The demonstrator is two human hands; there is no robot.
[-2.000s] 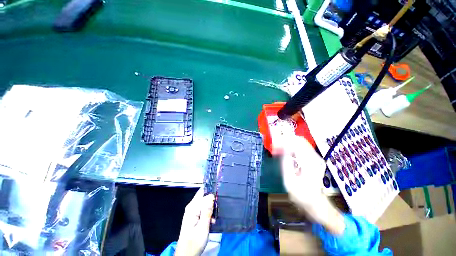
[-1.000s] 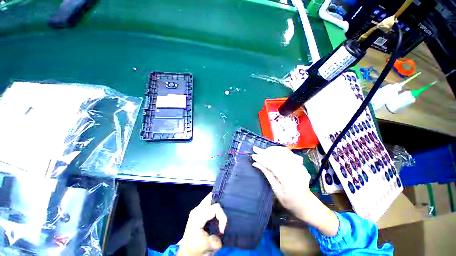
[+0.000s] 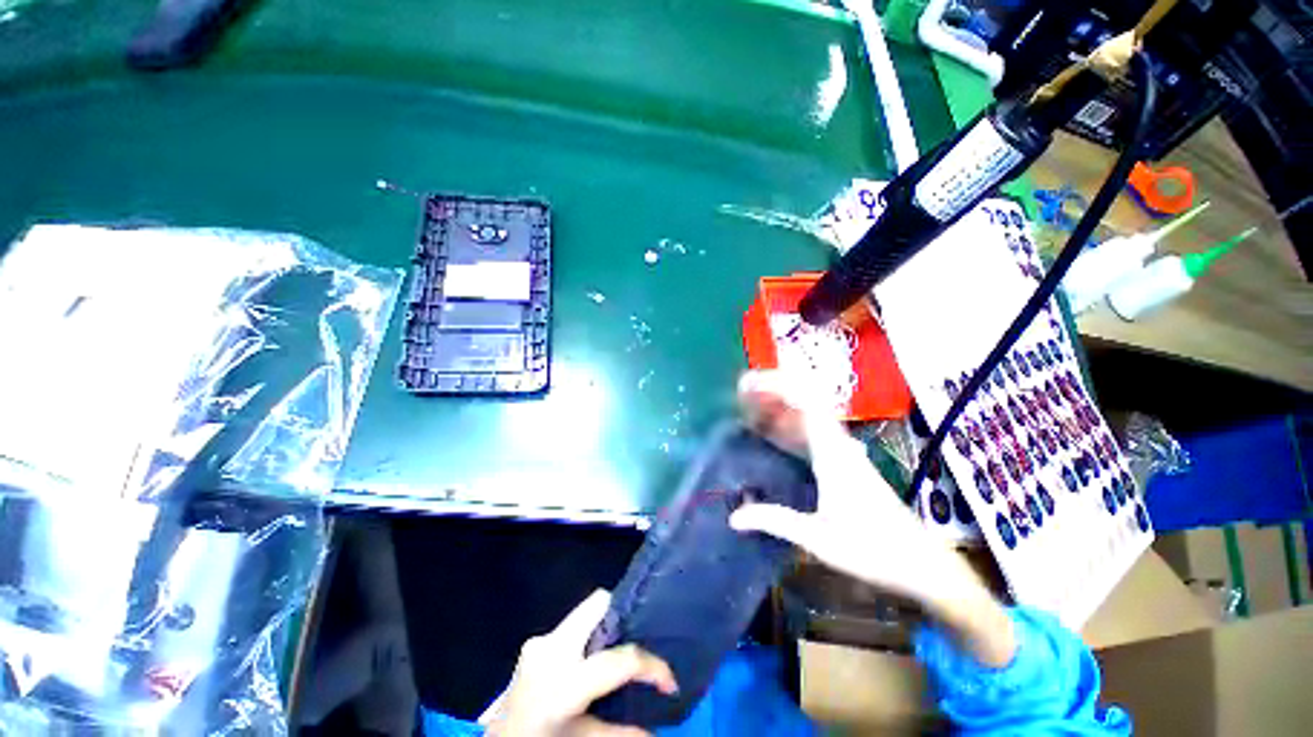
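Observation:
A black housing shell (image 3: pixel 696 569) is held tilted over the bench's front edge, its far end blurred. My left hand (image 3: pixel 576 677) grips its near end. My right hand (image 3: pixel 821 497) is at its far right end, thumb over the shell, fingers blurred; whether it holds a small part cannot be seen. A thin red wire (image 3: pixel 706 504) shows across the shell. A second housing shell (image 3: pixel 483 295) lies inside up on the green bench, with a white pad across its middle. A red bin (image 3: pixel 881 377) with small white parts sits just beyond my right hand.
A black electric screwdriver (image 3: pixel 922 216) hangs over the bin on a cord. A sticker sheet (image 3: pixel 1008 418) lies right. Bagged flat parts (image 3: pixel 159 360) lie left. A dark block (image 3: pixel 180 32) lies far back. White bottles (image 3: pixel 1152 288) stand on the side table, and a carton (image 3: pixel 1238 677) is lower right.
The held shell has tilted further clockwise. My right hand has moved from the bin onto the shell, then towards its far end. The shell on the bench has stayed in place.

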